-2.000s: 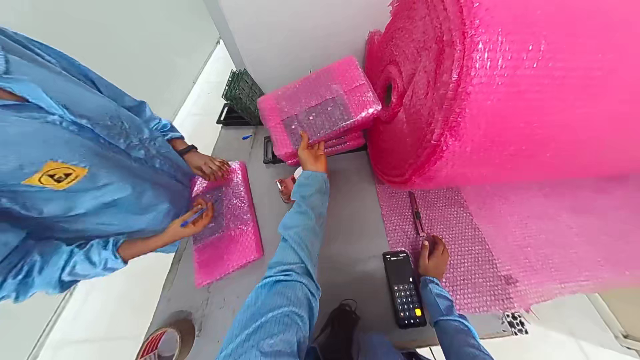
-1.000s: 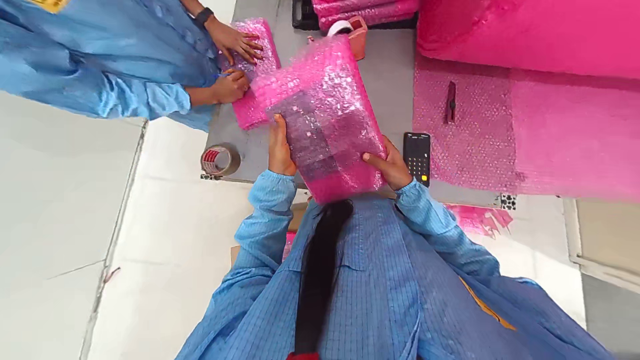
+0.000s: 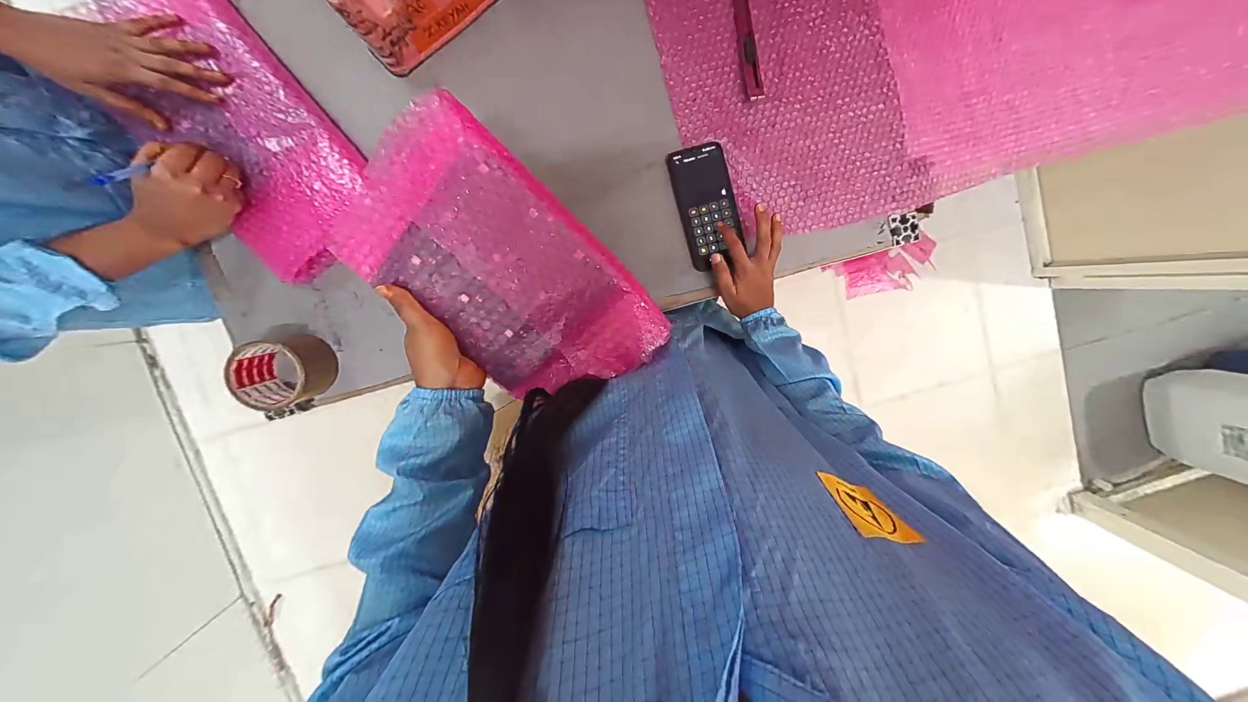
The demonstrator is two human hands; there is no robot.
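Observation:
My left hand (image 3: 429, 341) grips the lower left edge of a package wrapped in pink bubble wrap (image 3: 517, 263), which leans near my body at the table's front edge. With its fingers on the keypad, my right hand (image 3: 749, 265) touches a black smartphone (image 3: 704, 200) that shows a calculator-like screen. The phone lies on the grey table beside a flat sheet of pink bubble wrap (image 3: 799, 127). A dark red box cutter (image 3: 749, 54) rests on that sheet.
At the left a co-worker's hands (image 3: 185, 195), one holding a blue pen (image 3: 122, 175), lie over another pink bubble-wrapped package (image 3: 283, 146). A roll of brown tape (image 3: 283, 372) sits at the table's front left edge. An orange container (image 3: 414, 29) bearing writing stands at the back.
My right hand has let go of the wrapped package and moved to the phone. My left hand still holds the package, which was among other pink packages two seconds ago.

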